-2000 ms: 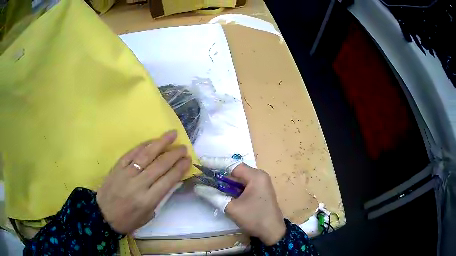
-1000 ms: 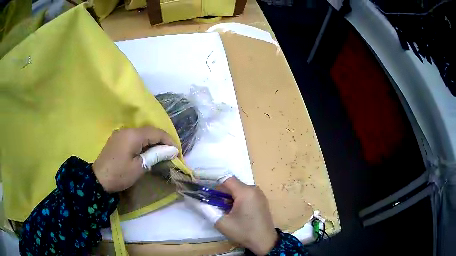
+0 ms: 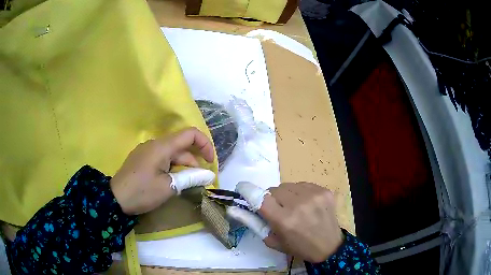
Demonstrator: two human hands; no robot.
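Note:
The yellow tote bag body [image 3: 102, 91] lies across the left, its mouth towards me with khaki lining [image 3: 169, 217] showing. My left hand [image 3: 161, 169], its thumb wrapped in white, pinches the bag's edge at the mouth corner. A beige-grey webbing side tab [image 3: 216, 221] sticks out below it, a ring at its lower end. My right hand [image 3: 290, 215], with white-wrapped fingers, holds the thread snips [image 3: 229, 197]; their dark blades touch or lie just over the tab's top. The fingers cover most of the grips. A narrow yellow strap [image 3: 132, 255] hangs at the bottom.
A dark bundle in clear plastic [image 3: 219, 131] lies on the white sheet [image 3: 234, 64], right of the bag. A yellow bag with brown bands [image 3: 247, 9] is at the far end. The tan table [image 3: 304, 118] ends at a dark aisle; a red bin [image 3: 387, 134] stands beyond.
The bag mouth has been turned to show the lining, and the webbing tab now sticks out. My left hand changed from lying flat on the bag to pinching its edge. The snips stay near the corner.

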